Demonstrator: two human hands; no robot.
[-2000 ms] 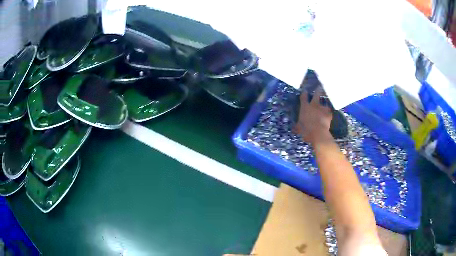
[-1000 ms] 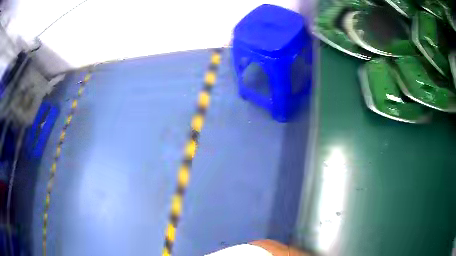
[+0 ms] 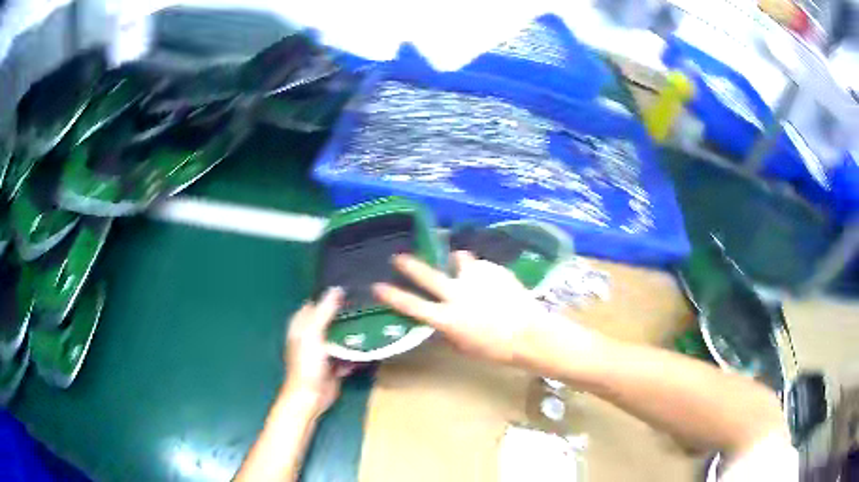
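Note:
A green housing (image 3: 377, 226) with a dark recessed middle and a pale rim is in front of me. Two small silver round parts (image 3: 374, 335) show near its lower end. My left hand (image 3: 314, 348) holds the housing at its lower left edge. My right hand (image 3: 457, 306) reaches over the housing with fingers spread across its right side and recess; whether it pinches a small part is too blurred to tell. A second green housing (image 3: 539, 247) lies just behind my right hand, partly hidden by it.
A blue bin (image 3: 673, 247) of silver fittings stands behind. Overlapping green housings (image 3: 66, 329) lie at left, more at right (image 3: 744, 325). Loose fittings (image 3: 576, 282), white discs (image 3: 553, 407) and a white patch (image 3: 542, 457) lie on tan cardboard (image 3: 414, 424). A yellow object (image 3: 667, 108) stands beyond.
The view has swung from the floor and blue stool back to the bench. Both hands are now in view at a housing; earlier one hand was over the bin.

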